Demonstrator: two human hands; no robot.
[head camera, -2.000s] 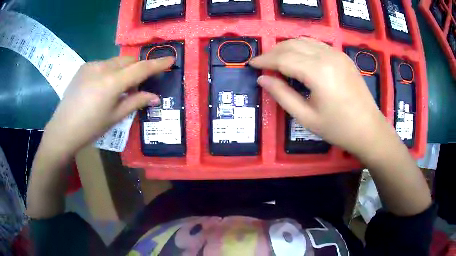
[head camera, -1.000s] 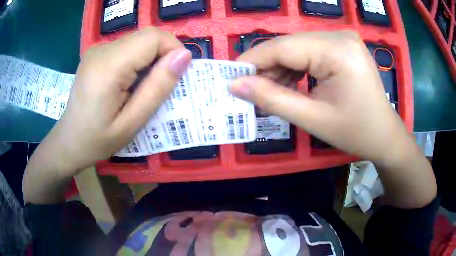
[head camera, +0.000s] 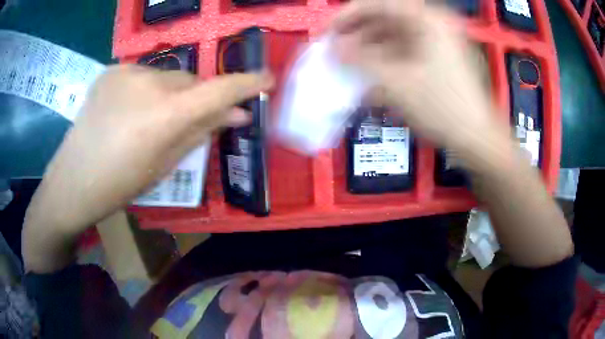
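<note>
My left hand (head camera: 142, 126) is over the left of the red foam tray (head camera: 285, 221). A printed label strip (head camera: 174, 185) comes out below its palm. Its fingertips are at a black phone (head camera: 244, 159), which stands tilted on its long edge in its pocket. My right hand (head camera: 414, 69), blurred, has a white, blurred label piece (head camera: 318, 99) at its fingertips, above the bare part of that pocket. A second phone (head camera: 381, 162) lies flat to the right with a white printed label on its lower part. The hold on the tilted phone is partly hidden.
The strip trails left over the green bench (head camera: 40, 142). More phones lie in the tray's back row and right end, partly covered by my right arm. Another red tray (head camera: 584, 40) is at the far right. Crumpled white paper (head camera: 479, 242) lies below the tray's right side.
The strip, held spread between both hands a second ago, is now low under my left hand. My right hand has moved up with a white piece. A phone has been tipped up on its edge.
</note>
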